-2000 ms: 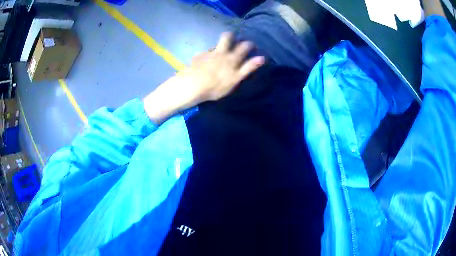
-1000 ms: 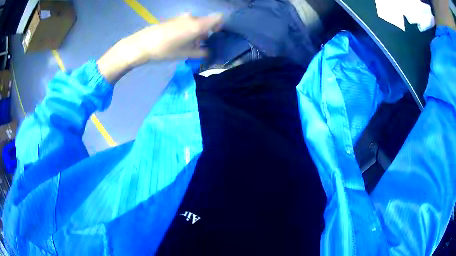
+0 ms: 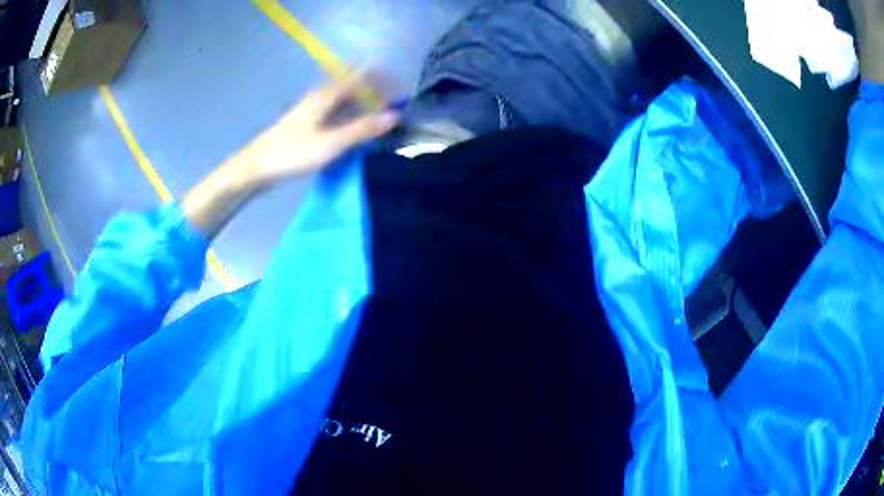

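Observation:
My left hand (image 3: pixel 334 126) is bare and blurred, in front of my waist at the left edge of my black top (image 3: pixel 485 291). Its fingertips are by the upper edge of my open blue smock (image 3: pixel 291 281). Blur hides whether the fingers hold the smock or anything else. My right hand is cut off at the top right corner. Only bare skin (image 3: pixel 869 44) near the wrist shows above the blue cuff, and its fingers are out of view. A crumpled white sheet (image 3: pixel 795 39) lies on the dark green bench (image 3: pixel 824 121) beside it.
The bench's pale curved edge (image 3: pixel 746 107) runs down the right side. My legs in dark grey trousers (image 3: pixel 523 63) show at top centre. A carton (image 3: pixel 97 44) and a blue crate (image 3: pixel 37 291) stand at the left on the blue-grey floor with yellow lines (image 3: pixel 136 145).
My left hand has moved off the front of my trousers and out to the left, near the smock's edge. The white sheet and right sleeve sit further right in the picture.

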